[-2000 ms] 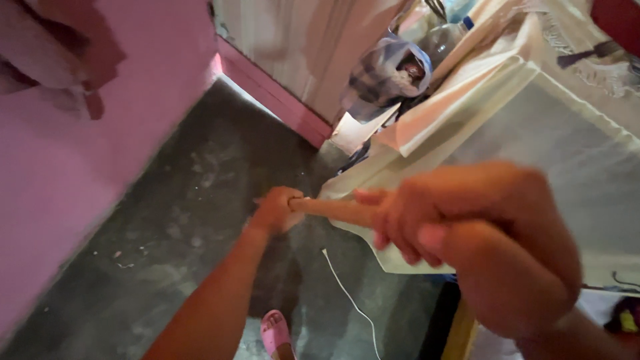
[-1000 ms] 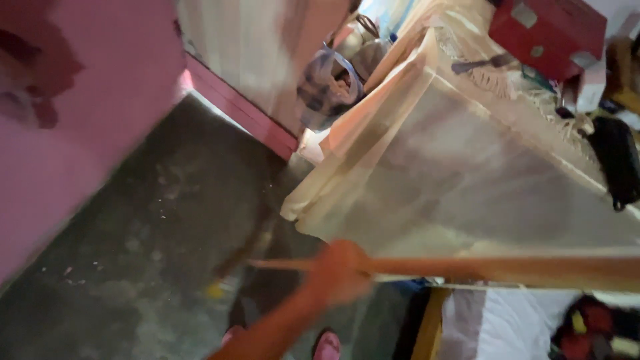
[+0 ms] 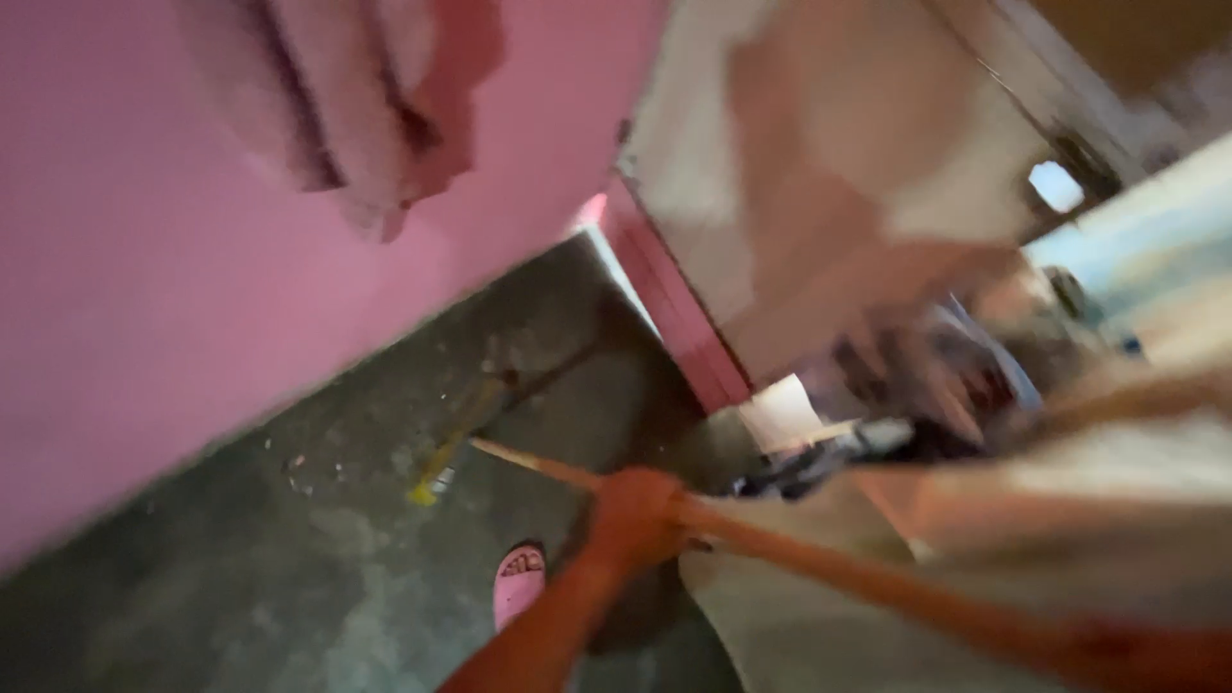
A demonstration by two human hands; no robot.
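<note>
My left hand (image 3: 640, 515) is closed around a long wooden stick (image 3: 818, 558) near its far, thinner end. The stick slants from the lower right edge to a tip above the floor, left of the hand. Close to that tip is a blurred, narrow yellow and brown thing (image 3: 423, 489); its kind cannot be told. A blurred reddish shape at the lower right edge, in line with the stick, may be my right hand, but its fingers cannot be made out.
A pink wall (image 3: 241, 318) with hanging cloth (image 3: 356, 106) borders the dark floor (image 3: 337, 558) on the left. Ahead stands a pale door (image 3: 703, 125) above a pink sill (image 3: 674, 308). A light cloth cover (image 3: 808, 616) hangs at the right. A foot in a pink sandal (image 3: 520, 582) is below.
Two seconds ago both hands gripped the stick; one second ago only my left hand showed on it. The view has swung left, toward the wall and door.
</note>
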